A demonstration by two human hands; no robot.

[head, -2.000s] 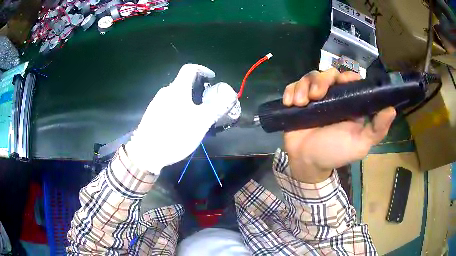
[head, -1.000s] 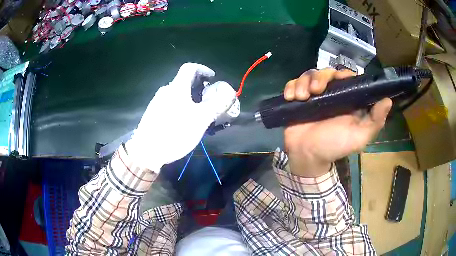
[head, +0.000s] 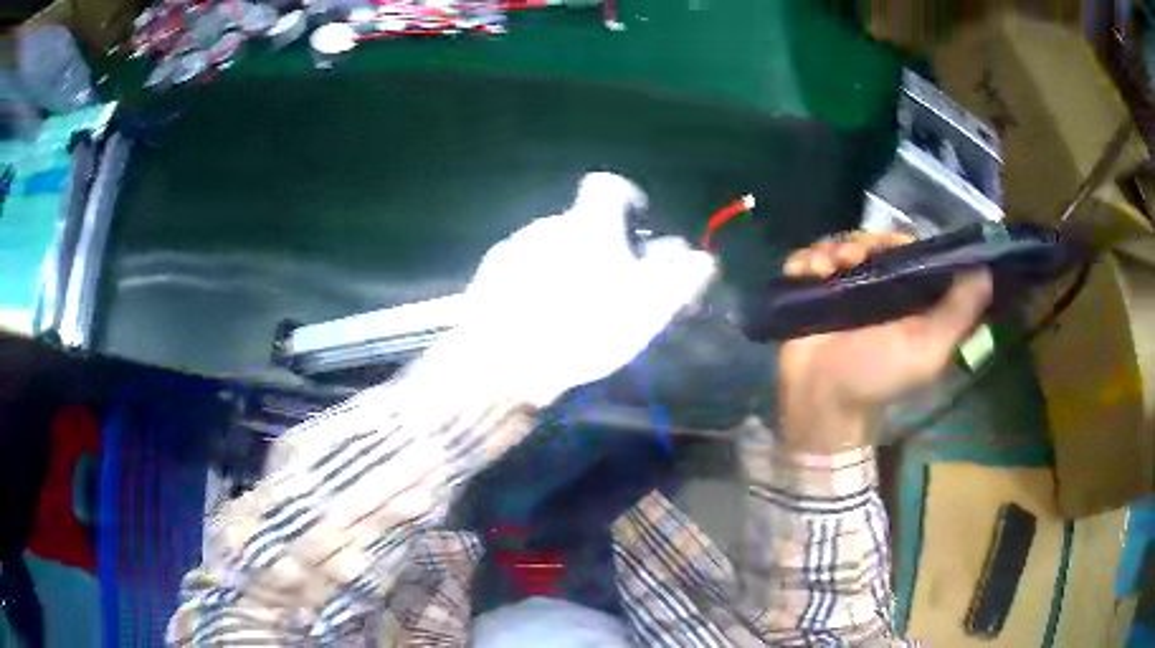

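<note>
My left hand (head: 570,298), in a white glove, is closed around the end of a long silver-white metal channel (head: 380,332). The motor at that end is mostly hidden by the glove. A red lead with a white plug (head: 727,218) sticks up beyond the fingers. Thin blue wires hang below, blurred. My bare right hand (head: 861,348) holds the black electric screwdriver (head: 874,289), its front end pointing left at the gloved hand, with a gap between. The bit is too blurred to make out.
A pile of motors with red wires (head: 241,38) lies at the far left. Channels (head: 91,241) are stacked at left. A metal box (head: 937,158) and brown cardboard boxes (head: 1089,367) stand at right. A black phone (head: 1002,570) lies on cardboard. A blue basket (head: 158,506) is at lower left.
My left hand has moved right with the channel and motor, and more of the channel shows. My right hand and the screwdriver also sit further right and slightly lower. The whole view has shifted.
</note>
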